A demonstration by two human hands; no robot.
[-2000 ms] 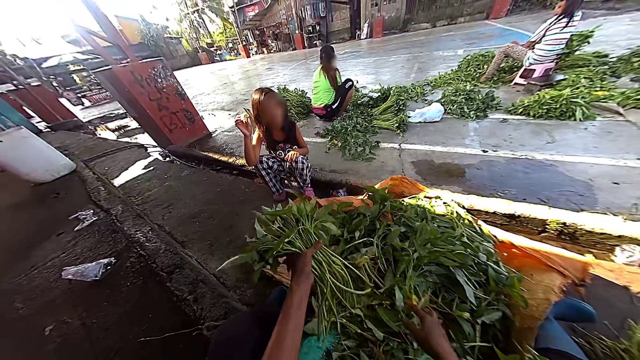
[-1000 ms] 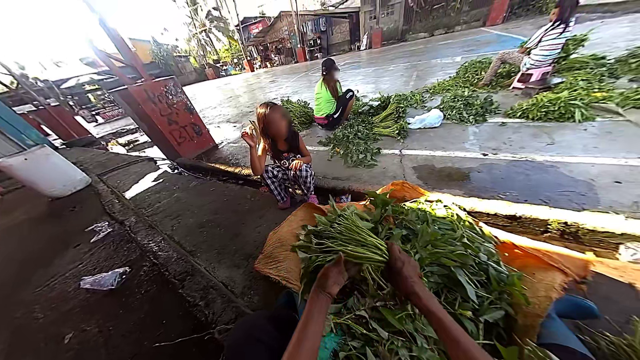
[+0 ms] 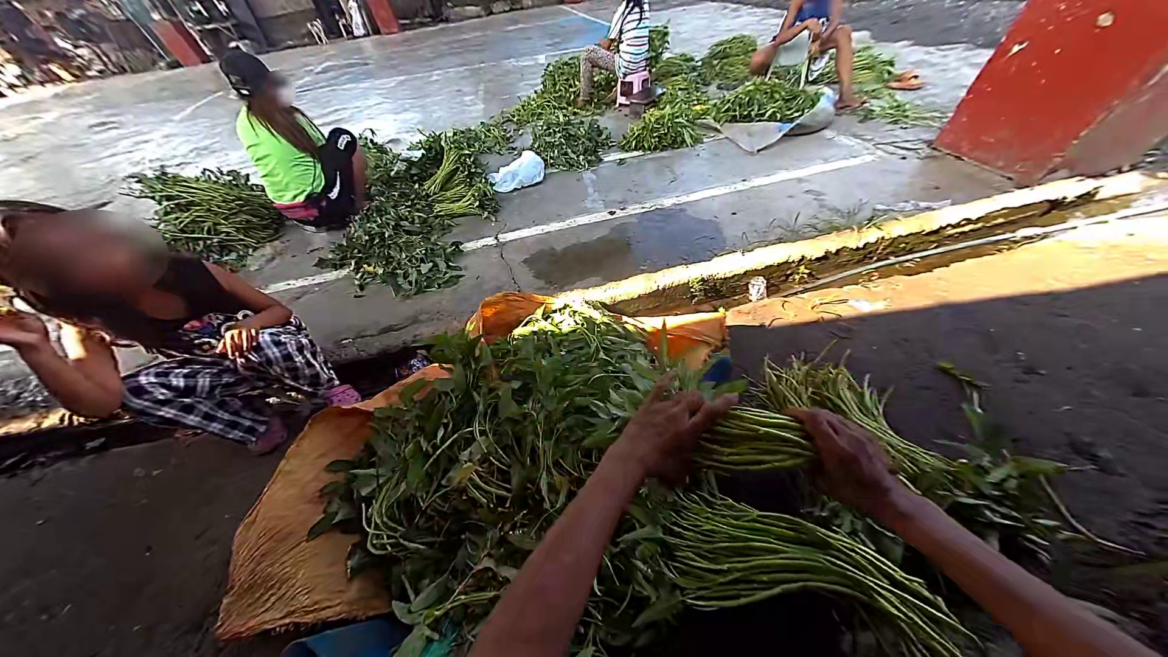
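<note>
A bundle of leafy green stems [image 3: 753,440] lies between my two hands, right of the heap. My left hand [image 3: 671,429] is at its leafy end, thumb and forefinger spread over the stems. My right hand [image 3: 844,461] is closed around the bare stem end. Beneath them a second bundle of long stems [image 3: 785,557] stretches toward the lower right. The big heap of leafy greens [image 3: 493,456] rests on an orange woven sack [image 3: 301,529]. More cut stems [image 3: 839,392] lie on the ground beyond my right hand.
A person [image 3: 182,319] crouches at the left by the concrete curb [image 3: 675,280]. Across it, a person in a green top [image 3: 283,160] sits among piles of greens [image 3: 401,224]. Two more people sit farther back near greens. A red post [image 3: 1049,91] stands at the upper right.
The view has swung to the right. Both hands have moved from over the heap to its right side, with a bundle of stems between them.
</note>
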